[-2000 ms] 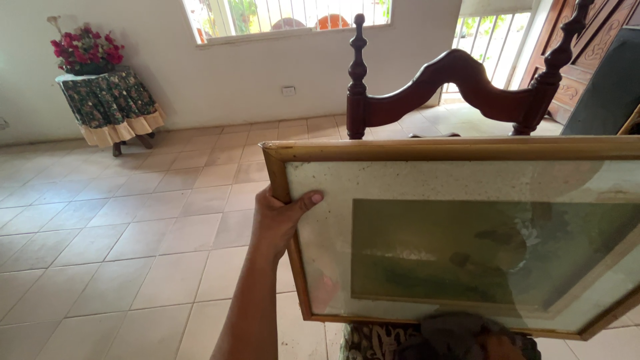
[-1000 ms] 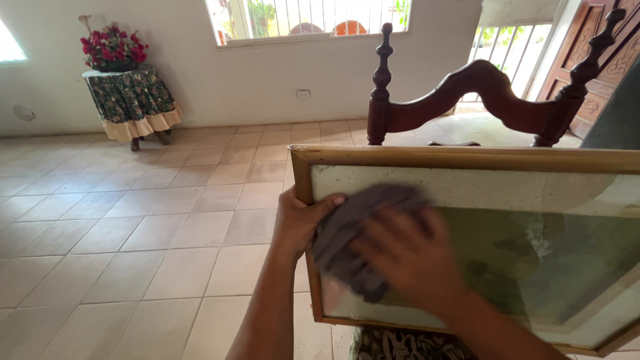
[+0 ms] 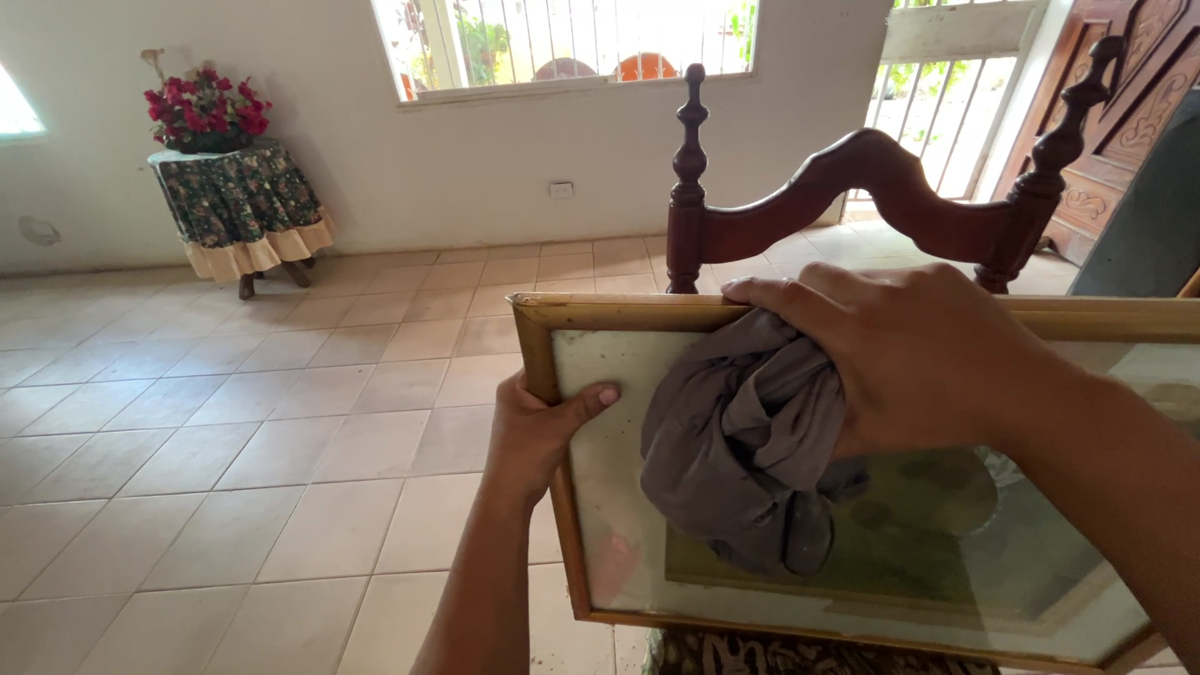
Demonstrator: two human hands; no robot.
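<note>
A framed picture under glass (image 3: 600,525), with a gold-coloured wooden frame, is held tilted in front of me. My left hand (image 3: 539,427) grips its left side, the thumb over the front edge and the fingers behind, hidden. Against the glass in the upper left part lies a bunched dark grey cloth (image 3: 741,450). My right hand (image 3: 900,347) holds that cloth, its fingers reaching over the top rail of the frame. Part of the picture is covered by the cloth and my right forearm.
Just behind the frame stands a dark carved wooden chair (image 3: 862,187). A small round table with a floral cloth (image 3: 239,202) bears red flowers (image 3: 208,111) by the wall. A carved wooden door (image 3: 1116,122) is at the right. Patterned fabric (image 3: 806,652) shows below the frame.
My right hand, low at the right and without a visible cloth two seconds ago, came onto the glass with the cloth, then moved up to the top rail. My left hand keeps its grip.
</note>
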